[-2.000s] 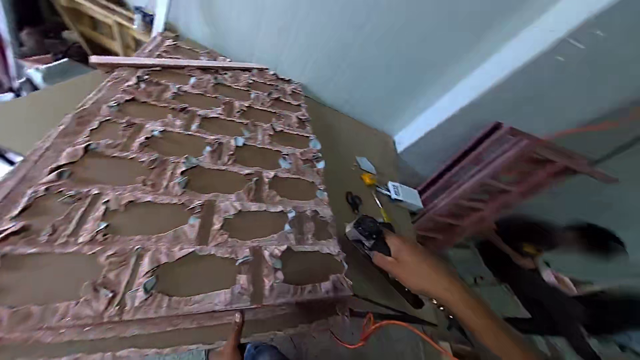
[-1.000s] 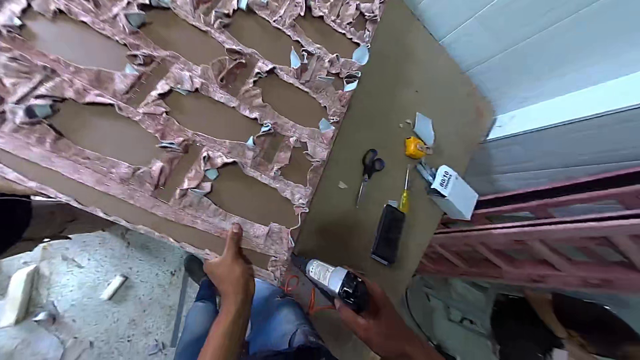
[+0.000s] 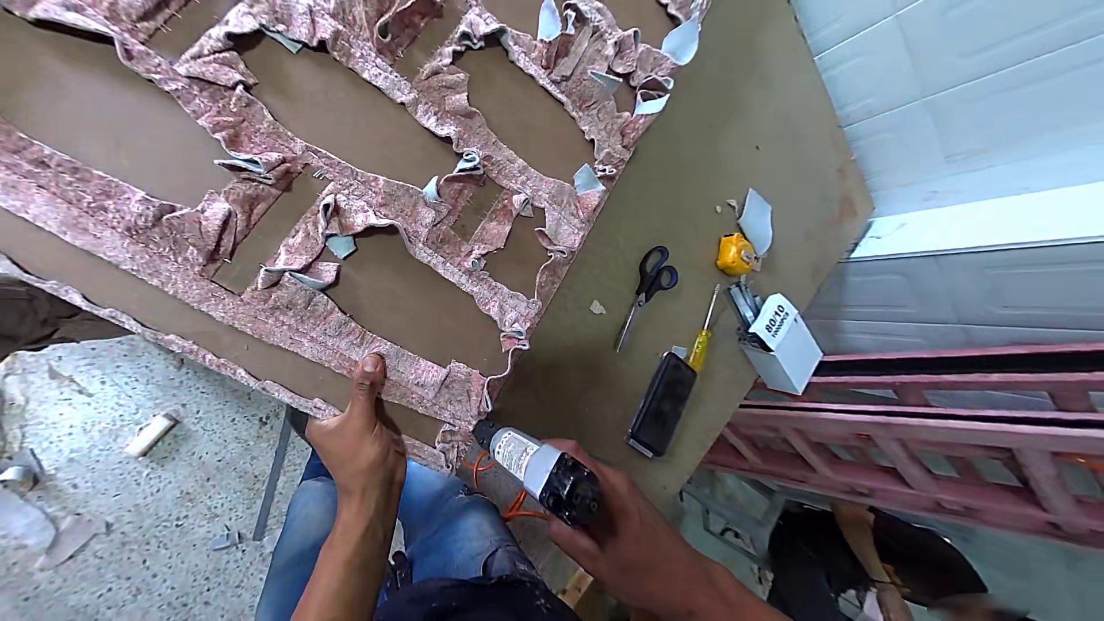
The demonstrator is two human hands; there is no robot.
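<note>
My right hand [image 3: 604,526] grips a pneumatic staple gun [image 3: 539,470], its nose at the near corner of a panel covered with pink fabric strips [image 3: 414,371]. My left hand [image 3: 362,440] holds the panel's near edge, thumb on top of the fabric and fingers hidden below. The fabric has large oval openings that show brown board. Right of the panel, on the table, lie black-handled scissors [image 3: 647,289], a yellow screwdriver [image 3: 703,336], a black phone-like case [image 3: 662,404], a yellow tape measure [image 3: 735,254] and a white box of staples [image 3: 783,345].
The brown table [image 3: 733,129] meets a pale wall [image 3: 966,112] at the right. Reddish frames [image 3: 931,440] stand beside it. A person in dark clothes [image 3: 871,561] is at lower right. An orange hose [image 3: 517,509] hangs below the gun. Scraps lie on the speckled floor [image 3: 164,492].
The view has swung down and closer since the oldest frame. The staple gun, held over the table beside the panel at first, is now at the panel's corner. My left hand stays on the near edge.
</note>
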